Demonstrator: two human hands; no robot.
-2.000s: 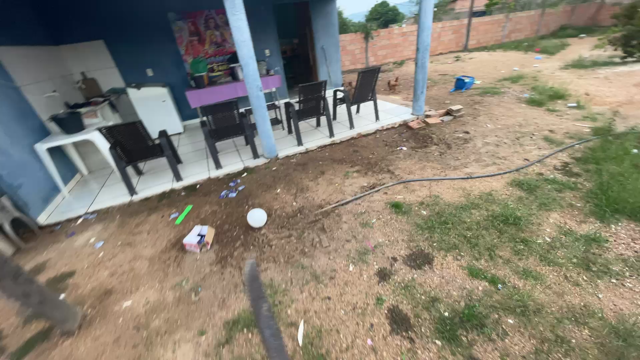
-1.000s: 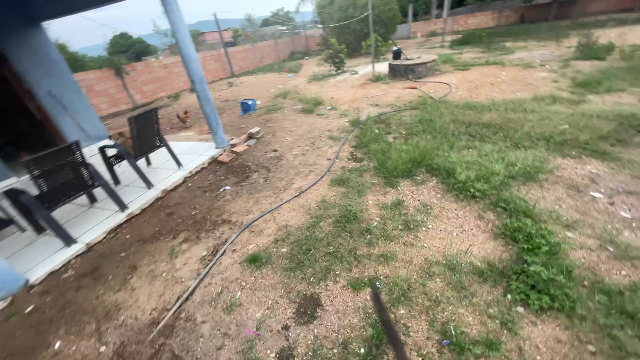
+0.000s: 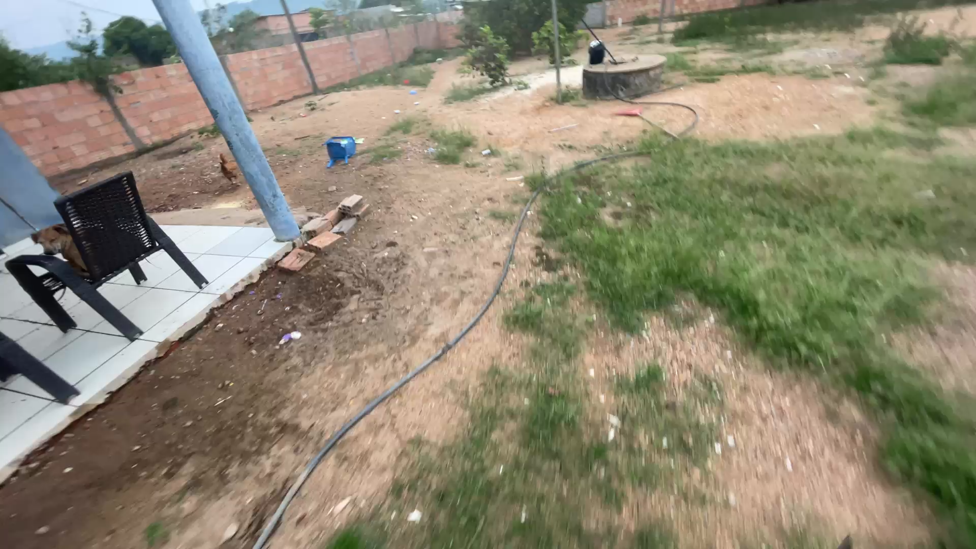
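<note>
Neither my left hand nor my right hand shows in the head view, so what they hold is hidden. A long grey hose curves over dirt and grass from the bottom edge toward a round concrete structure. On top of that structure stands a black object. Near the hose's far bend lies a small red object. A tiny dark tip pokes in at the bottom right edge; I cannot tell what it belongs to.
At left, a black woven chair and a brown dog are on the tiled porch. A blue post rises at its corner beside loose bricks. Beyond are a chicken, a blue container and a brick wall.
The view has swung right, away from the porch table and toward the yard. The long dark stick-like object seen low in both earlier frames has mostly left the view.
</note>
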